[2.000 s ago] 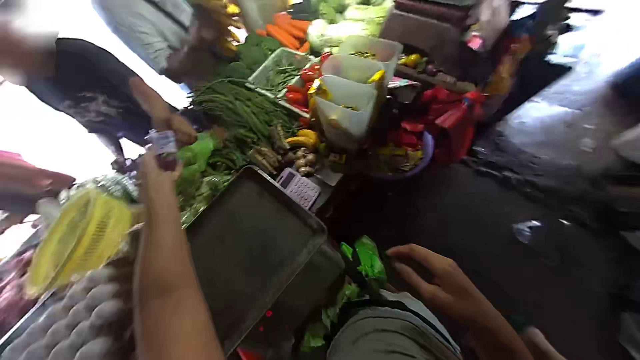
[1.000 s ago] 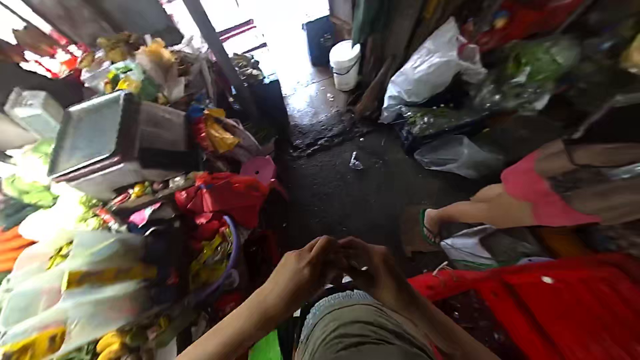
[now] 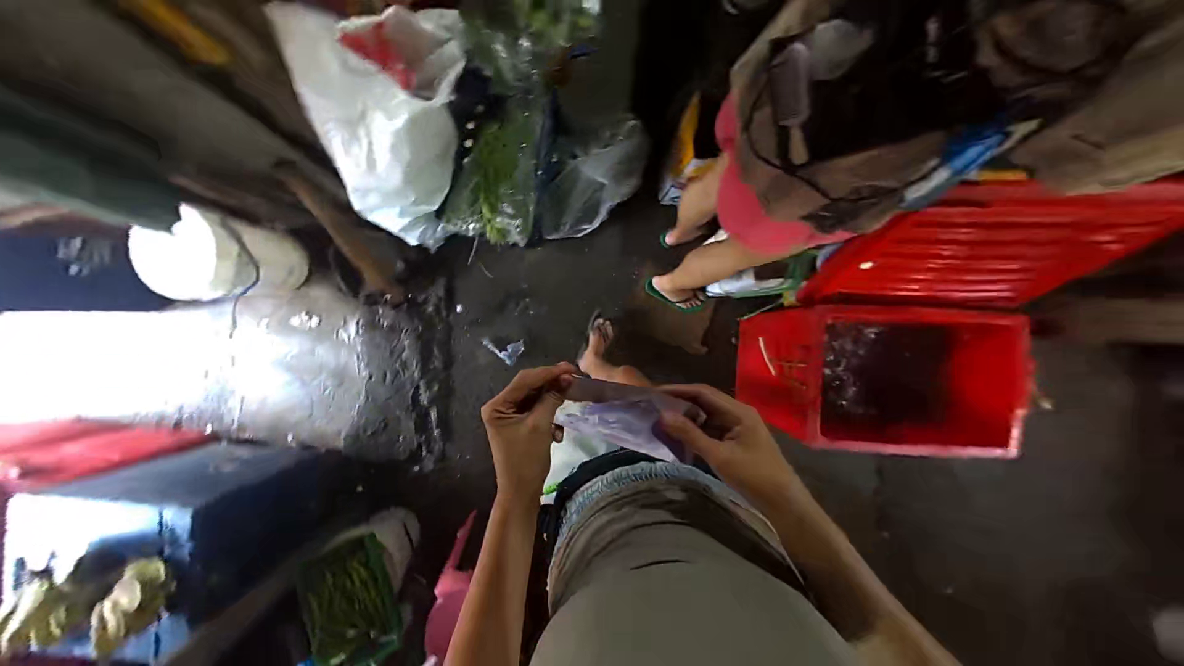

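Note:
A thin, pale purple plastic bag [image 3: 629, 423] is stretched between my two hands in front of my waist. My left hand [image 3: 532, 421] pinches one end of its edge between thumb and fingers. The other end is gripped by my right hand [image 3: 726, 439], its thumb on the near side of the film. Below the bag are my grey-brown shirt and the waistband, and one of my feet in a sandal shows beyond it.
An open red cooler box [image 3: 925, 379] stands right of my hands. Beyond it is another person [image 3: 763, 185] in green sandals. White sacks [image 3: 398, 139] and a white bucket [image 3: 217, 254] lie ahead left; greens in a crate [image 3: 351, 597] sit lower left. The floor [image 3: 527, 296] looks wet.
The view has swung far from the vegetable stall toward the aisle. My hands, close together a second ago, are now apart with the purple plastic bag spread between them.

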